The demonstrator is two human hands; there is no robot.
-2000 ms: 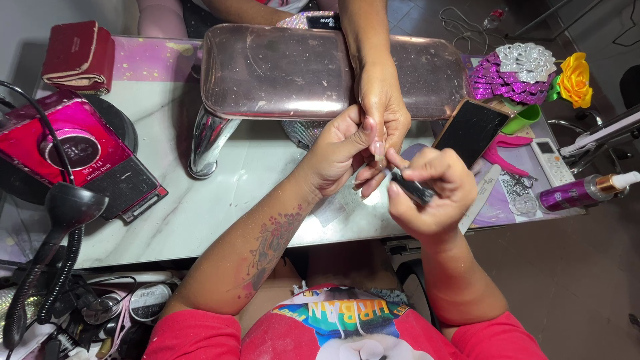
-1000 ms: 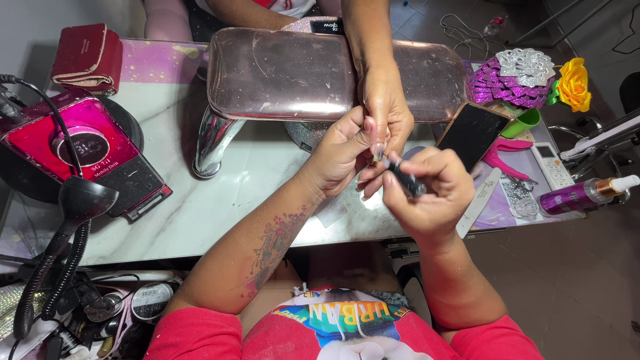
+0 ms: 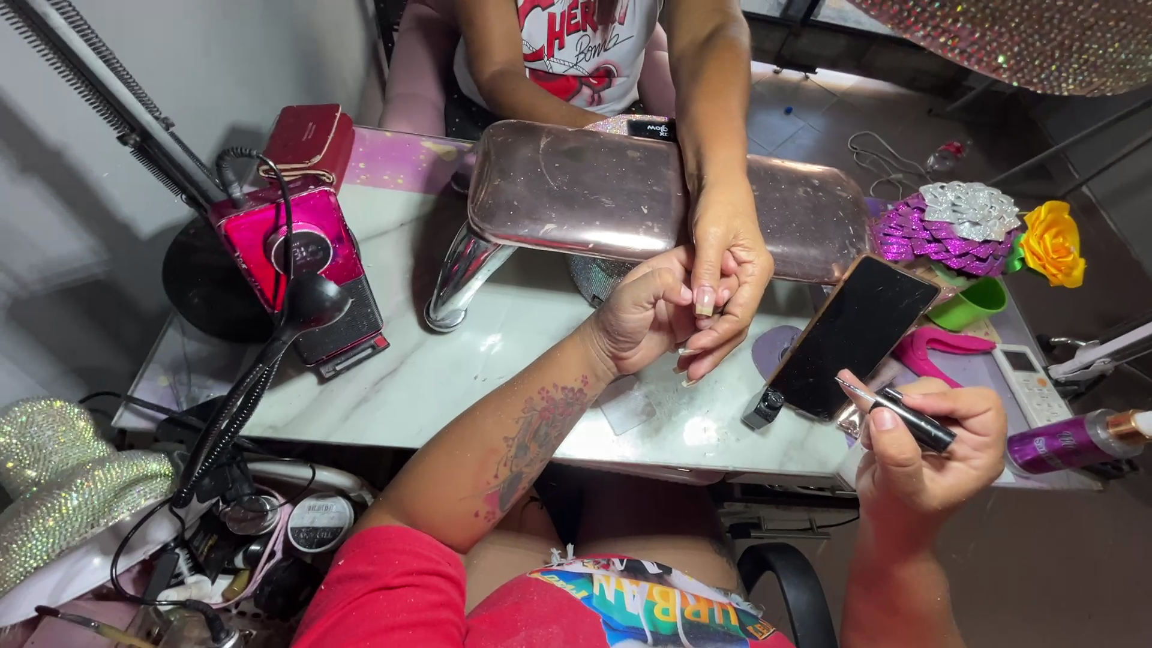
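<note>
My left hand [image 3: 643,310] holds the fingers of another person's hand [image 3: 731,238], whose forearm lies across the brown padded armrest [image 3: 576,189]. That hand's thumbnail faces up and is long. At the right, away from those fingers, my right hand [image 3: 931,450] grips a slim brush with a black handle [image 3: 913,427], its thin tip pointing up and left. A small black bottle [image 3: 763,409] stands on the marble-patterned table, at the lower corner of a smartphone [image 3: 850,337] with a dark screen.
On the left are a pink nail drill unit [image 3: 292,243], its coiled cord, a red wallet [image 3: 310,144] and a cluttered bin of jars. At the right are a green cup [image 3: 967,301], a white remote [image 3: 1030,382], a purple spray bottle [image 3: 1062,441] and a yellow flower [image 3: 1051,243].
My right hand has moved right with the brush, away from the other person's fingers. My left hand still holds them. The view has shifted to show more of the far side.
</note>
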